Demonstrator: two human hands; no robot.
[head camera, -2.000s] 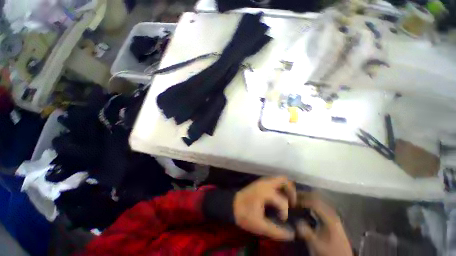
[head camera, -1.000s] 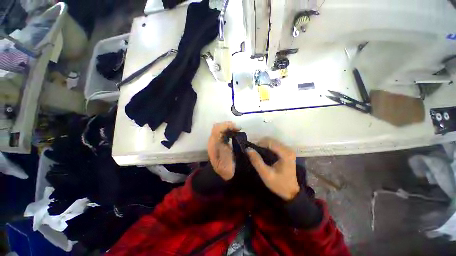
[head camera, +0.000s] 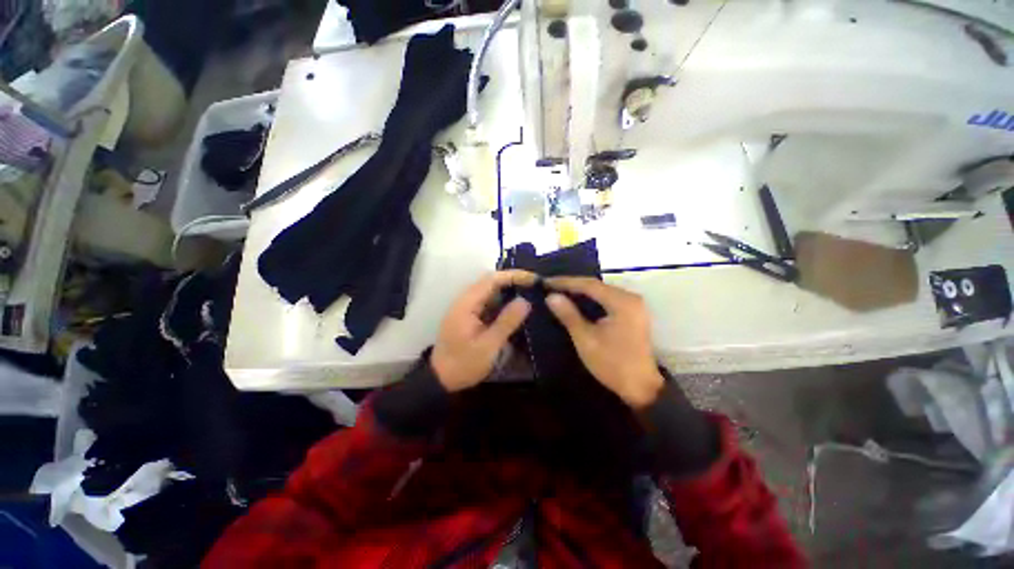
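A black fabric piece (head camera: 562, 347) hangs over the table's front edge, its far end lying on the machine bed just in front of the presser foot. My left hand (head camera: 480, 331) pinches it from the left between thumb and fingers. My right hand (head camera: 607, 337) pinches it from the right, the fingertips of both hands close together. The presser foot and needle area (head camera: 567, 202) with a yellow block (head camera: 568, 232) is just beyond the fabric. The off-white sewing machine (head camera: 845, 89) stands behind.
Black cut pieces (head camera: 373, 200) lie piled left of the needle, beside a thin dark strap (head camera: 311, 173). Snips (head camera: 751, 256), a black slim tool (head camera: 776, 221) and a brown pad (head camera: 856, 270) lie right. Left of the table are a white tub (head camera: 191, 183) and heaped black fabric (head camera: 156, 389).
Both hands have risen from below the table's edge to over it, bringing the black piece onto the machine bed. It is now spread out more. The camera view has shifted.
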